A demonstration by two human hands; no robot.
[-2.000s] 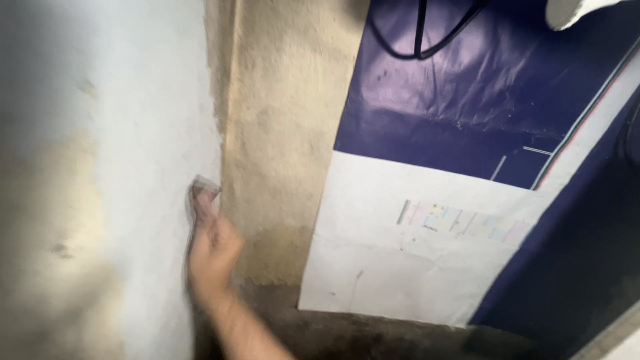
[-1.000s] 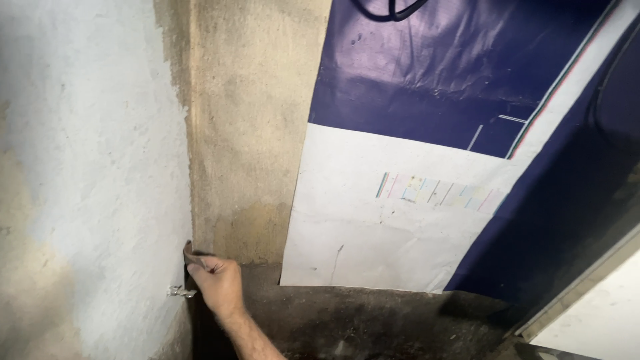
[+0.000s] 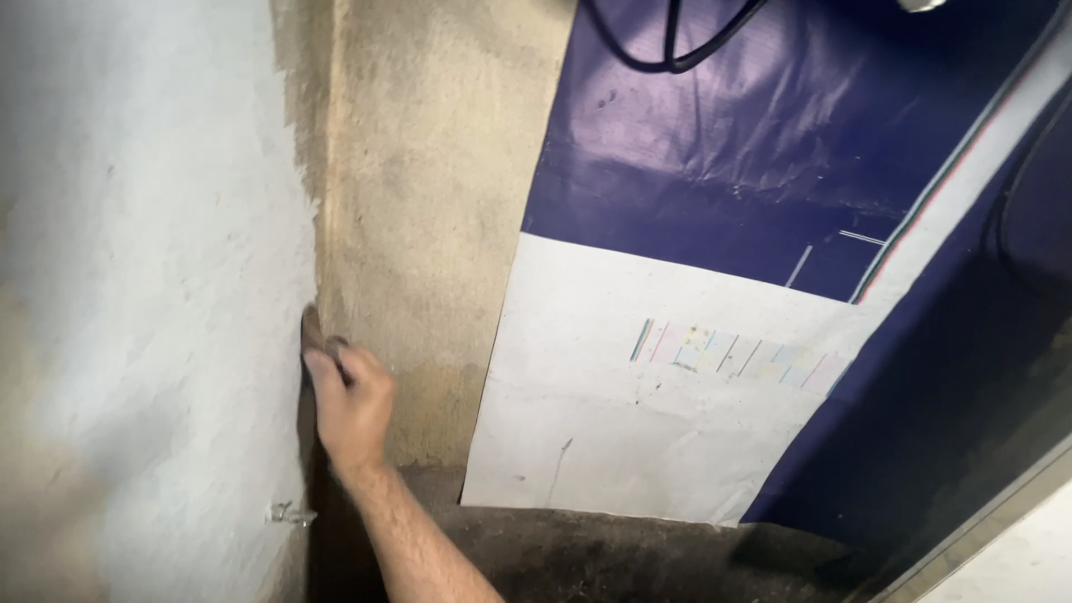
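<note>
My right hand (image 3: 356,394) pinches a small, thin, dark, flat piece (image 3: 312,331) between thumb and fingers. The piece touches the right edge of the wall with patchy white coating (image 3: 184,251), where it meets a narrow brownish strip at the corner. Which tool or pad it is cannot be told, as the fingers partly cover it. Below the hand, a small shiny fitting (image 3: 291,515) sticks out from the white wall's edge. Bare beige plaster (image 3: 427,209) rises behind and to the right of the hand. My left hand is out of view.
A purple and white printed sheet (image 3: 620,444) hangs over the back wall. Black cable (image 3: 670,65) loops down at the top. Dark, stained surface (image 3: 603,557) runs below the sheet. A pale panel with a raised edge (image 3: 997,544) fills the lower right corner.
My right hand moved down the wall's edge to near the fitting, then back up, with the piece still in its fingers. The fitting shows now and one second ago.
</note>
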